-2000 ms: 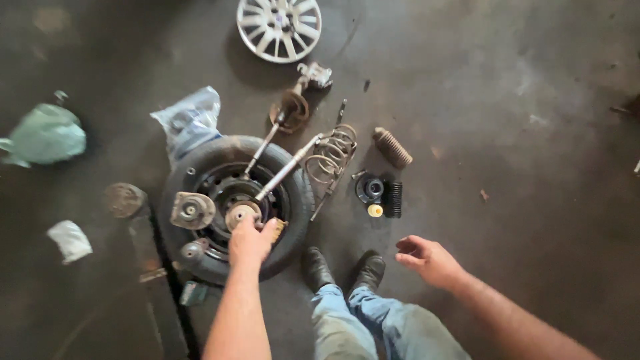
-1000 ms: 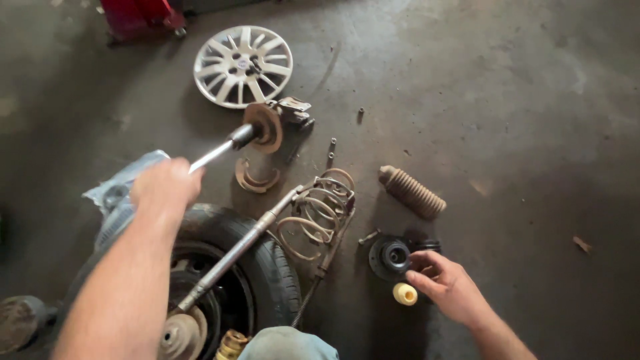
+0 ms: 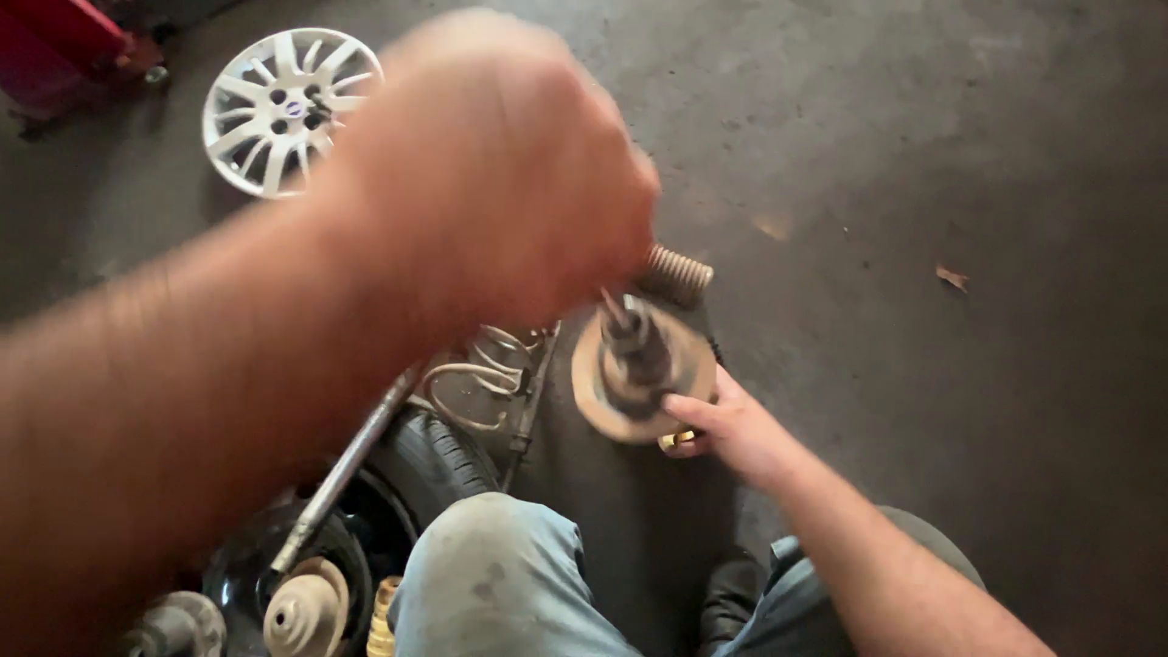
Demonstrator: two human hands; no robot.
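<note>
My left hand [image 3: 520,164], large and blurred, is closed at the upper end of a shock absorber strut; the rod inside the fist is mostly hidden. Below it shows the strut's rusty round spring seat [image 3: 598,401], tilted towards me. My right hand [image 3: 721,420] grips the seat's lower right edge, thumb on top. A small yellow part [image 3: 677,440] shows at its fingers; whether it is held is unclear. Behind the strut lies a ribbed dust boot [image 3: 680,274]. A coil spring [image 3: 465,374] lies to the left, partly behind my left forearm.
A tyre [image 3: 447,456] on a black wheel lies lower left, with a metal rod [image 3: 351,470], a rusty domed part [image 3: 306,607] and a yellow bump stop [image 3: 383,616] over or beside it. A silver wheel cover [image 3: 274,169] and red equipment [image 3: 73,55] are upper left.
My left hand has brought the strut from the left to in front of me. My right hand, earlier at the black mount and yellow bump stop on the floor, is now on the spring seat.
</note>
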